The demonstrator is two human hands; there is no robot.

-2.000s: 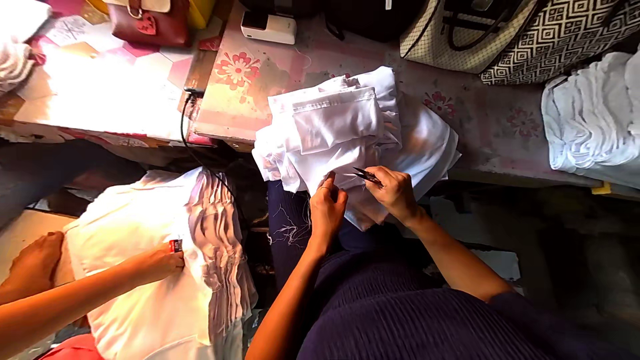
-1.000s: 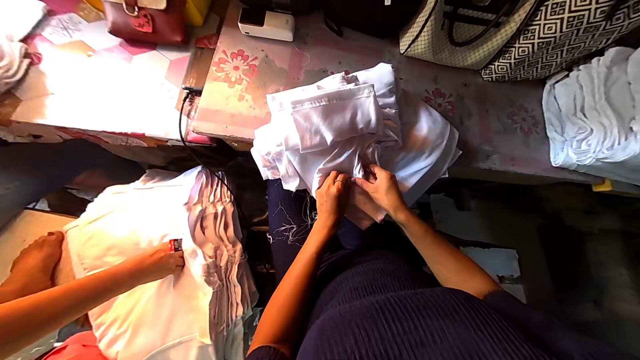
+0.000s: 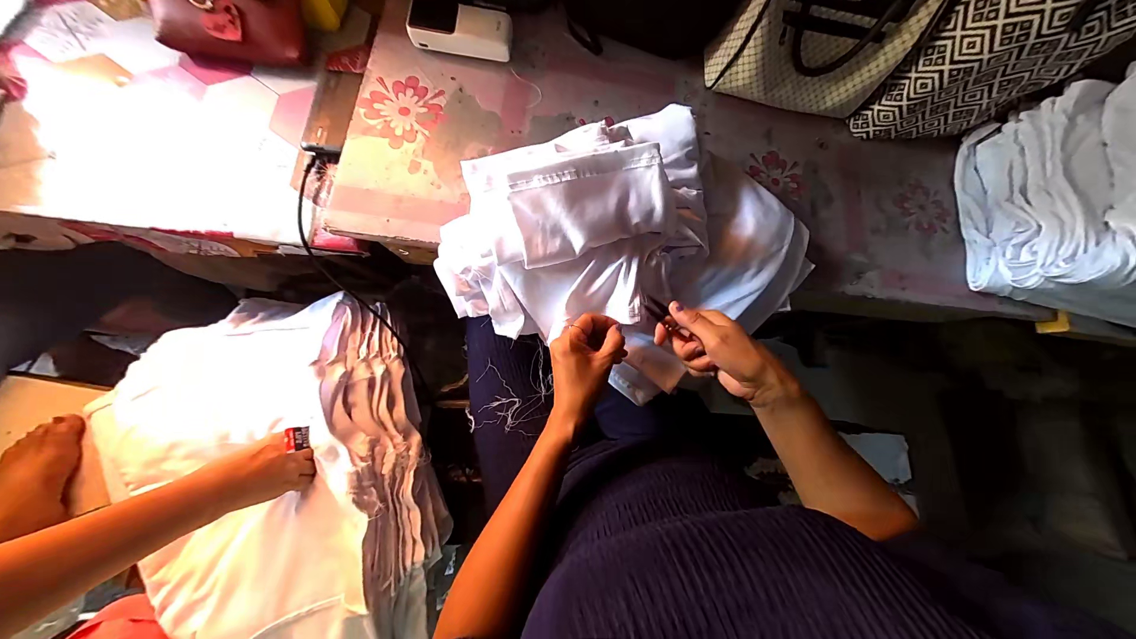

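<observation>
White folded fabric (image 3: pixel 586 213) lies heaped on the table edge and hangs over my lap. My left hand (image 3: pixel 587 351) is at its near edge, thumb and fingers pinched together; whether thread or cloth is between them is too small to tell. Just right of it, my right hand (image 3: pixel 714 346) holds a small dark tool (image 3: pixel 658 311), seemingly thread snips, with its tip pointing up and left over the cloth. Loose white threads (image 3: pixel 515 404) cling to my dark trouser leg.
Another person's hand (image 3: pixel 284 466) rests on a large white fabric stack (image 3: pixel 240 390) at left. A black cable (image 3: pixel 311 240) hangs beside it. The pink flowered table (image 3: pixel 426 177) bears a white device (image 3: pixel 459 31), patterned bags (image 3: pixel 985 67) and another white fabric stack (image 3: pixel 1056 195).
My right hand has moved slightly right from the cloth beside my left hand, and the dark tool shows again. The other person's hand has stayed on the left stack.
</observation>
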